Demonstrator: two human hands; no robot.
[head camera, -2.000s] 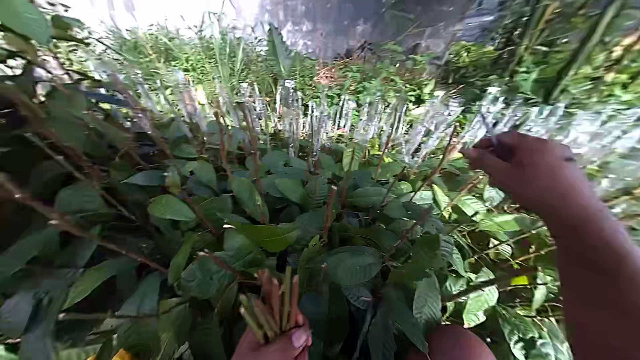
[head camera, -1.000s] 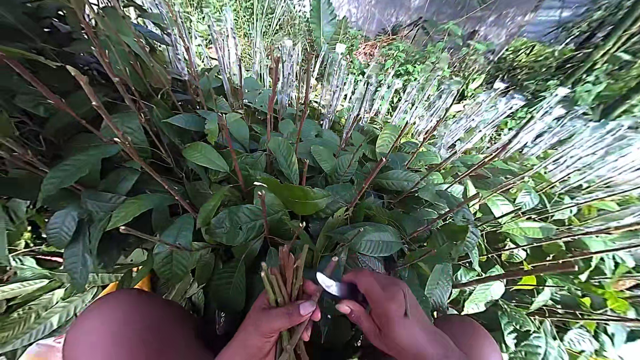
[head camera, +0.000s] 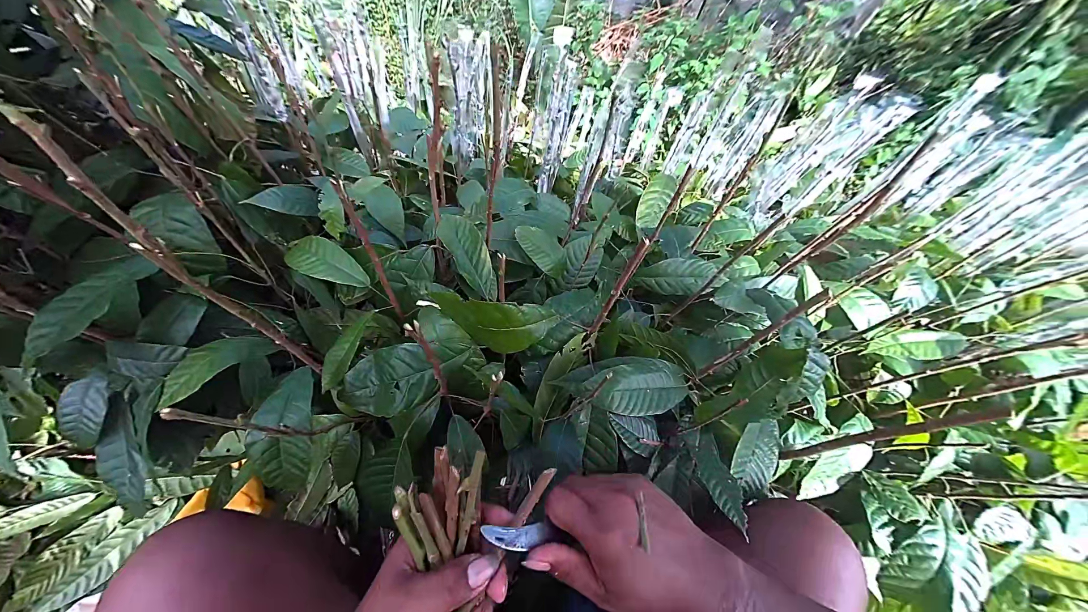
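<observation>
My left hand (head camera: 442, 582) is closed around a bundle of short cut stems (head camera: 438, 510), some green and some brown, at the bottom middle. One brown stem (head camera: 535, 495) stands apart from the bundle, leaning right. My right hand (head camera: 620, 544) grips a small knife, its handle hidden in the fingers. The curved metal blade (head camera: 514, 536) lies across that single stem, close to my left thumb. A thin green sliver of stem (head camera: 643, 520) shows against the back of my right hand.
Leafy plants (head camera: 501, 323) with bare, cut-topped stems (head camera: 629, 276) rise in front of me. Behind them stand many stems in clear plastic wrapping (head camera: 552, 110). My bent knees (head camera: 229, 561) frame both hands. Something yellow (head camera: 246, 497) lies by the left knee.
Two seconds back, my right hand was raised at the right, away from the bundle. It has come down beside my left hand, and the knife stays in it. The view has tilted downward.
</observation>
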